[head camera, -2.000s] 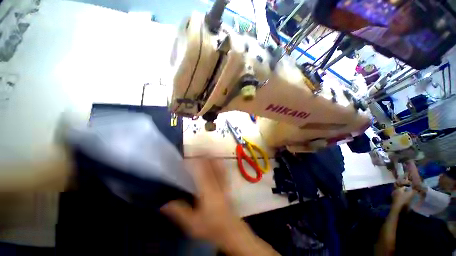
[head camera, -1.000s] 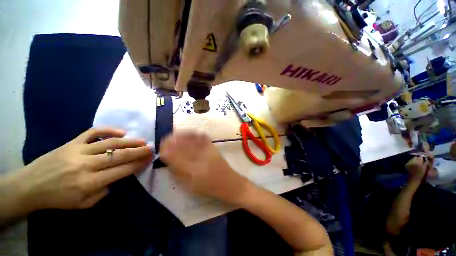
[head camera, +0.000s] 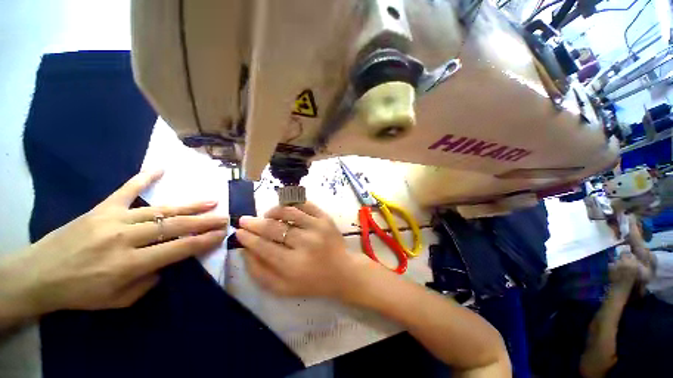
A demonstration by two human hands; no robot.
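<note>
A dark navy garment panel [head camera: 81, 125] lies on the table left of the machine. White pocketing [head camera: 173, 162] lies over it and runs under the machine head. A narrow navy strip [head camera: 240, 201] lies at the white cloth's right edge, below the needle area. My left hand [head camera: 111, 247] lies flat on the white cloth, fingers spread, fingertips near the strip. My right hand [head camera: 291, 247] rests beside the strip, fingertips at its lower end; whether they pinch cloth is hidden. The presser foot and needle are mostly hidden by the cream HIKARI machine [head camera: 435, 96].
Scissors [head camera: 384, 229] with red and yellow handles lie right of my right hand. Small dark pieces [head camera: 480, 255] are piled beyond them at the table edge. Thread scraps lie near the blades. Another person's arm [head camera: 616, 295] is at far right.
The cloth, blurred in motion two seconds ago, now lies under the machine head. My right hand has settled beside the strip, and the view has moved closer to the machine.
</note>
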